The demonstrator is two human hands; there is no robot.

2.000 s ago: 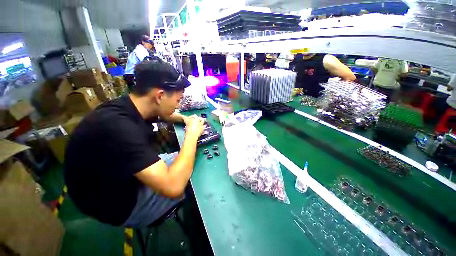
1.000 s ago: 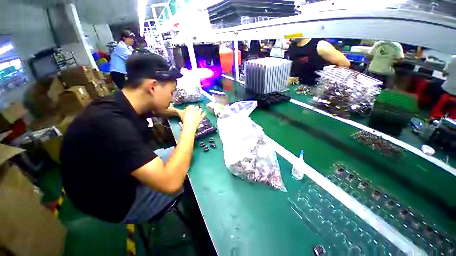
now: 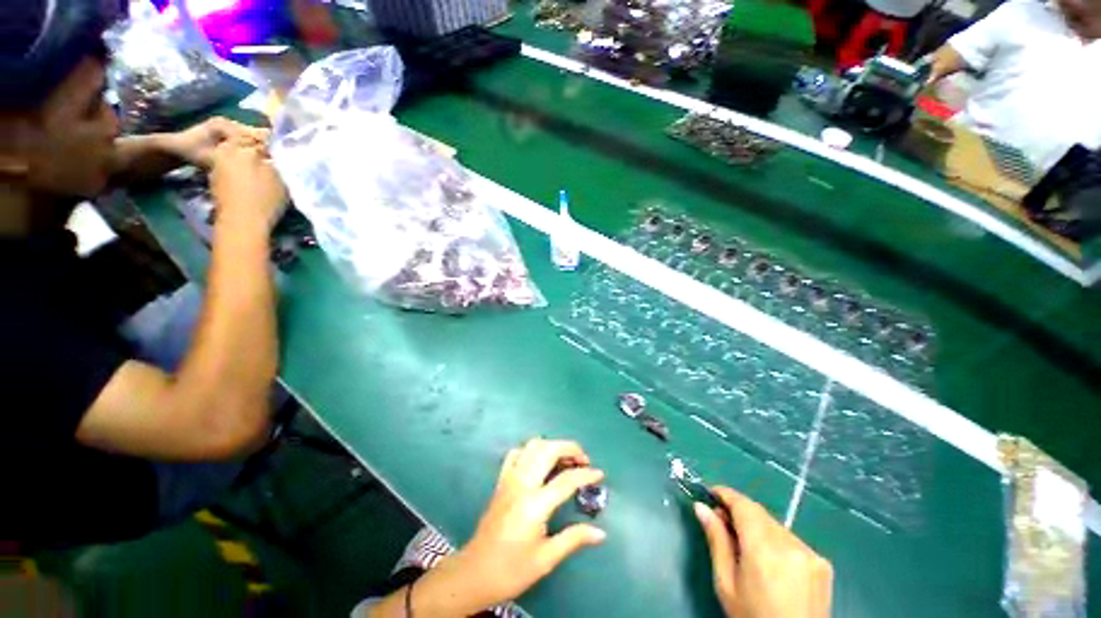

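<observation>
My left hand (image 3: pixel 537 519) is at the lower middle of the head view, thumb and fingers curled around a small dark, shiny housing (image 3: pixel 590 496). My right hand (image 3: pixel 763 558) is to its right and holds dark tweezers (image 3: pixel 698 488), partly hidden by the fingers. The tweezer tip is at a small pile of silver-white slivers (image 3: pixel 679 466) on the green bench. Two loose dark pieces (image 3: pixel 631 404) lie just beyond the hands. Whether the left fingertips press on the housing is hard to tell.
A clear blister tray (image 3: pixel 749 362) lies beyond the hands, dark units in its far row. A dropper bottle (image 3: pixel 564 239) and a large bag of pinkish parts (image 3: pixel 417 223) stand left of it. A yellowish bag (image 3: pixel 1044 531) is at right. A neighbour's forearm (image 3: pixel 229 350) is at left.
The view has swung down and right. Both my hands, the tweezers and the sliver pile now show; the neighbour and large bag sit further left in the picture.
</observation>
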